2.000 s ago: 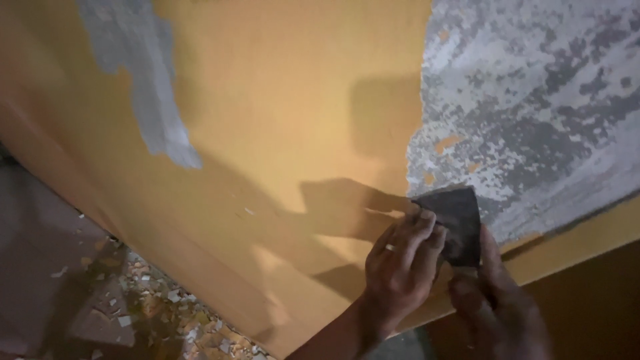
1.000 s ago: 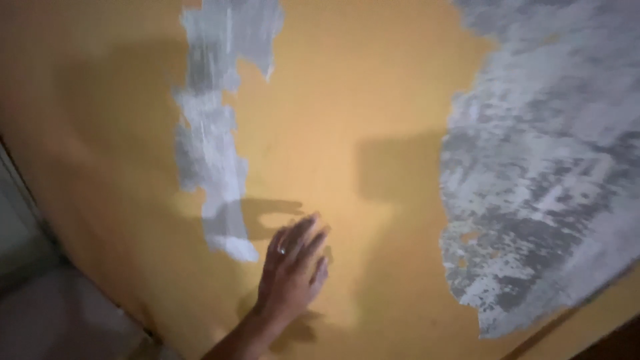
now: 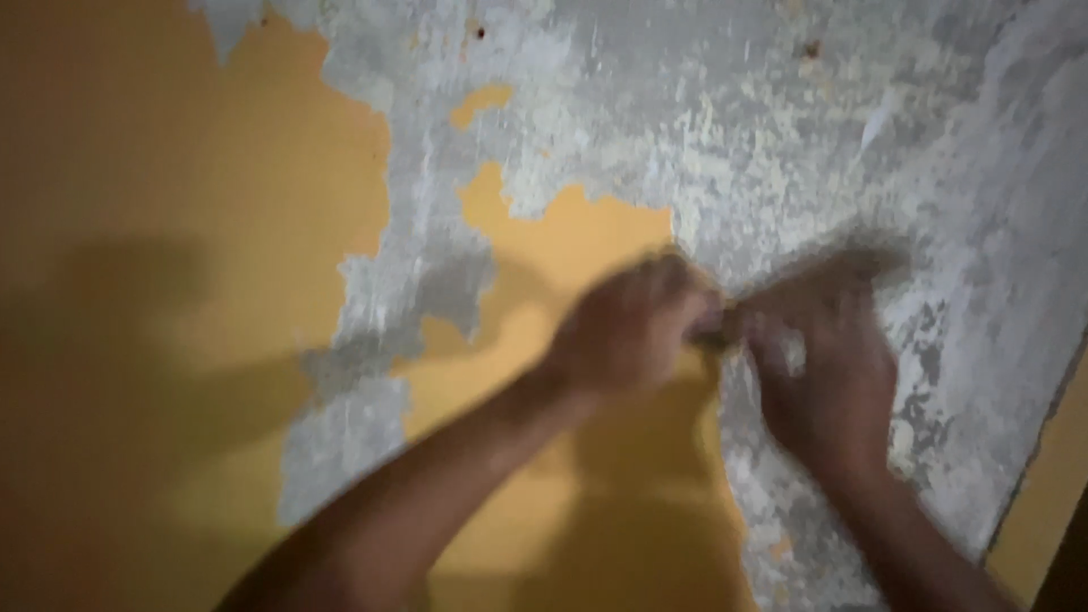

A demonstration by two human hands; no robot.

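Observation:
The painted wall is yellow-orange, with large areas of bare grey, mottled plaster. My left hand is bent near the middle of the view, its fingers curled toward a small dark tool, apparently the scraper. Motion blur hides whether those fingers hold it or only rest at its edge. On the other side, my right hand is closed around the tool, close against the wall. Both hands are beside the ragged boundary between the yellow paint and the bare plaster. The scraper's blade and handle are mostly hidden.
A narrow bare strip runs down the wall left of my hands. Small yellow paint remnants stay on the plaster above. At the lower right, a yellow border meets a dark edge. Shadows of my arms fall across the wall.
The view has shifted a lot along the wall. My left hand, apart with spread fingers one second ago, is now beside my right hand, which has come back into view.

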